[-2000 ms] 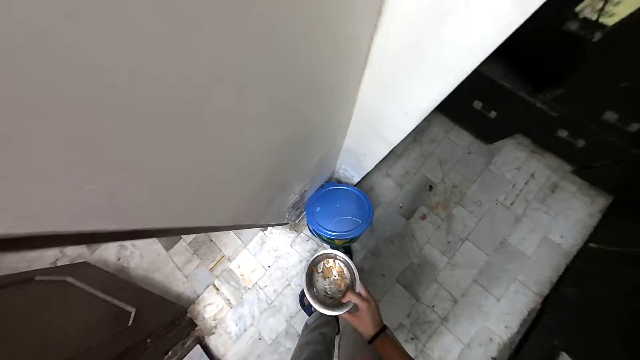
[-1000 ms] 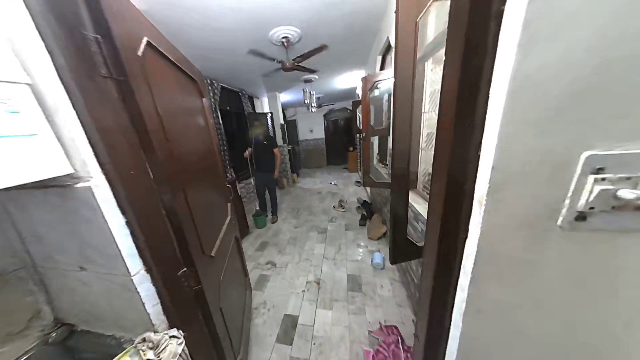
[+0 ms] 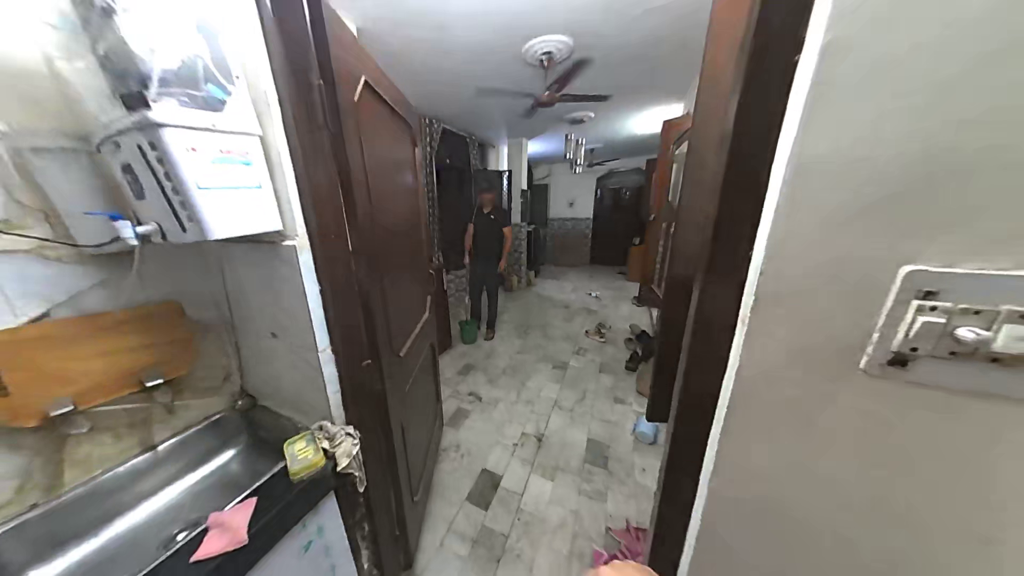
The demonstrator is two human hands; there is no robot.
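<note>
At the bottom edge, right of centre, only a small part of one hand (image 3: 622, 569) shows; which of my hands it is and what it holds cannot be told. Just above it a pink cloth (image 3: 624, 544) lies on the floor beside the door frame. On the left, a steel sink (image 3: 144, 500) has a pink cloth (image 3: 226, 530) on its dark rim. A yellow soap container (image 3: 305, 455) and a crumpled rag (image 3: 342, 450) rest at the sink's corner.
An open brown door (image 3: 392, 264) stands at the left of the doorway. Beyond it, a person (image 3: 487, 256) stands by a green bucket (image 3: 469, 331). Shoes (image 3: 638, 348) and a light blue container (image 3: 646, 430) are along the right side. A switchboard (image 3: 956, 324) is on the right wall.
The view has swung up from the floor to a doorway, then a little left to bring in the sink. The hand and metal bowl seen two seconds ago are out of sight.
</note>
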